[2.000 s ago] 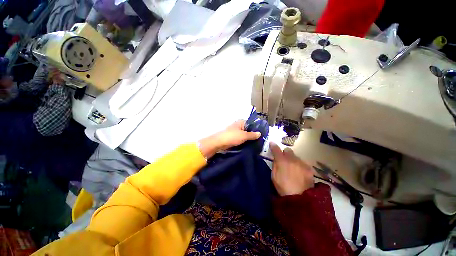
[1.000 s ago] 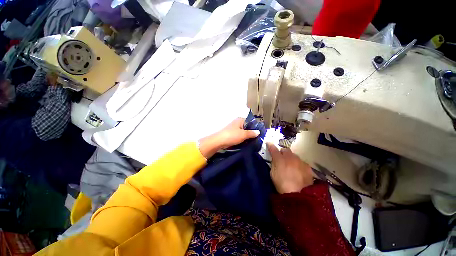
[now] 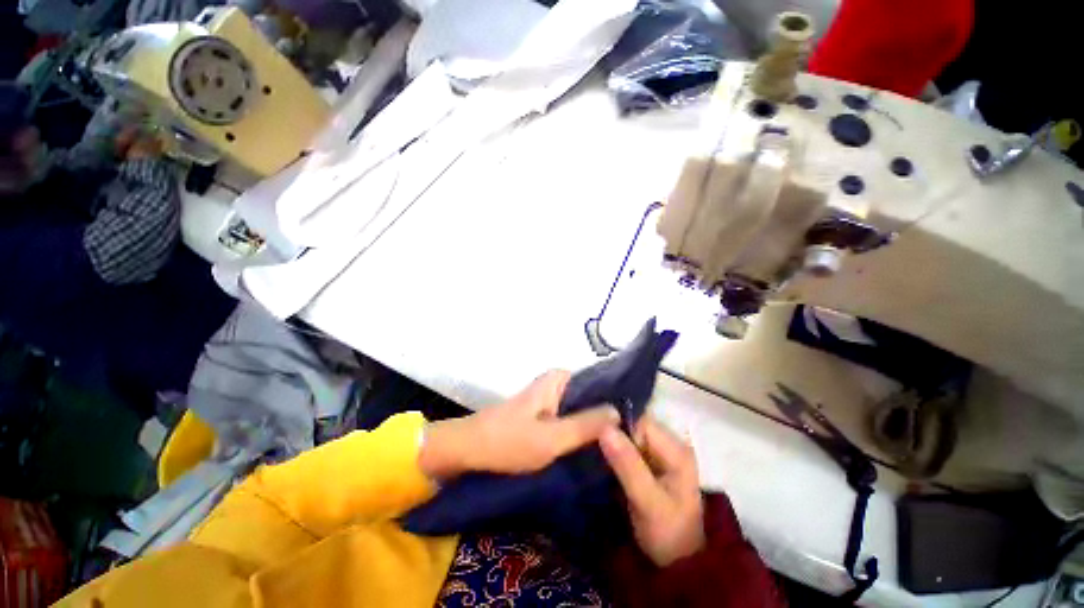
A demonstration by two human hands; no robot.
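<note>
The navy cut piece [image 3: 612, 378] is held above the front edge of the table, its pointed end up toward the machine. My left hand [image 3: 517, 428] grips it from the left, thumb on the cloth. My right hand [image 3: 660, 481] pinches its right edge with thumb and fingers. The rest of the cloth hangs over my lap. The lockstitch machine [image 3: 939, 226] stands to the right. Its presser foot area [image 3: 731, 311] is apart from the cloth. Whether a small tool is in my right hand cannot be told.
Open scissors [image 3: 820, 425] on a black cord [image 3: 858, 523] lie right of my hands. A flat black rectangle [image 3: 969, 540] lies at the lower right. White strips [image 3: 357, 178] lie on the table's left. Another machine [image 3: 232, 95] and a person's checked sleeve [image 3: 133, 220] are at the far left.
Both hands and the navy piece have moved from under the machine head down toward my lap. The cloth's end now points up. The view has shifted, so the machine sits further right.
</note>
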